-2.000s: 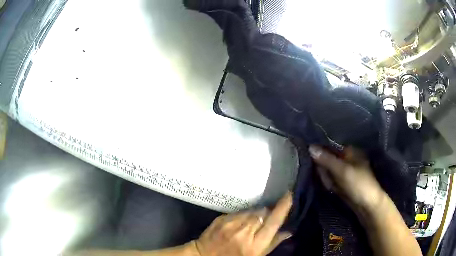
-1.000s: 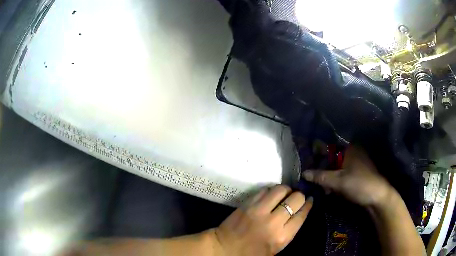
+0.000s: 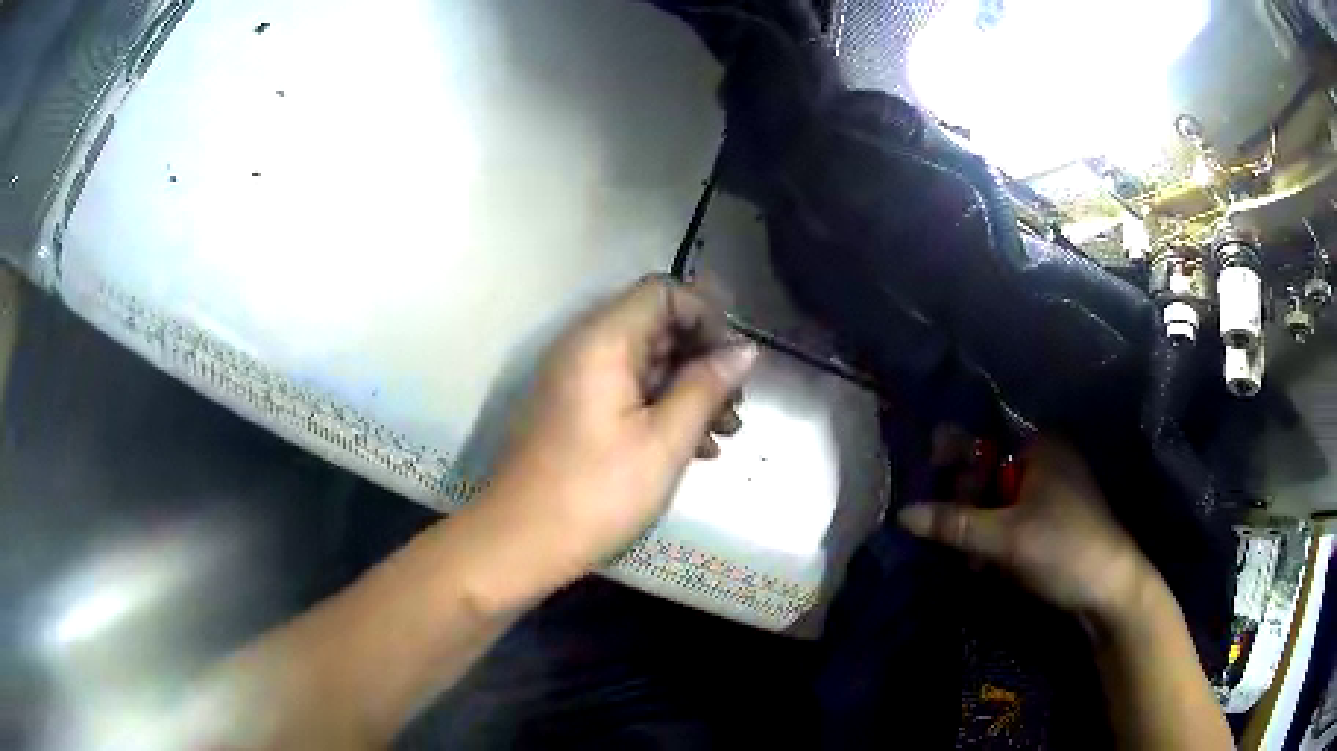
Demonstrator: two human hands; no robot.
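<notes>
The dark denim garment [image 3: 938, 250] lies bunched over the right part of the machine table and hangs over its front edge. My left hand [image 3: 631, 404] is raised over the table, away from the cloth, with thumb and fingers curled towards each other; whether it pinches something small, such as a thread, cannot be told. My right hand [image 3: 1026, 521] is at the garment near the table's front right corner. A small red item [image 3: 1009, 473] shows in its curled fingers, its rest hidden. The thumb points left over the cloth.
The white machine table [image 3: 337, 220] has a ruler scale along its front edge. The bright machine head [image 3: 1261, 103] stands at the upper right, with white-silver tension knobs [image 3: 1239, 301] below it. Orange stitching [image 3: 1003, 710] shows on dark cloth at the bottom.
My left hand has lifted from the cloth at the table's front corner and moved up and left over the table. My right hand stays in nearly the same place with the red item.
</notes>
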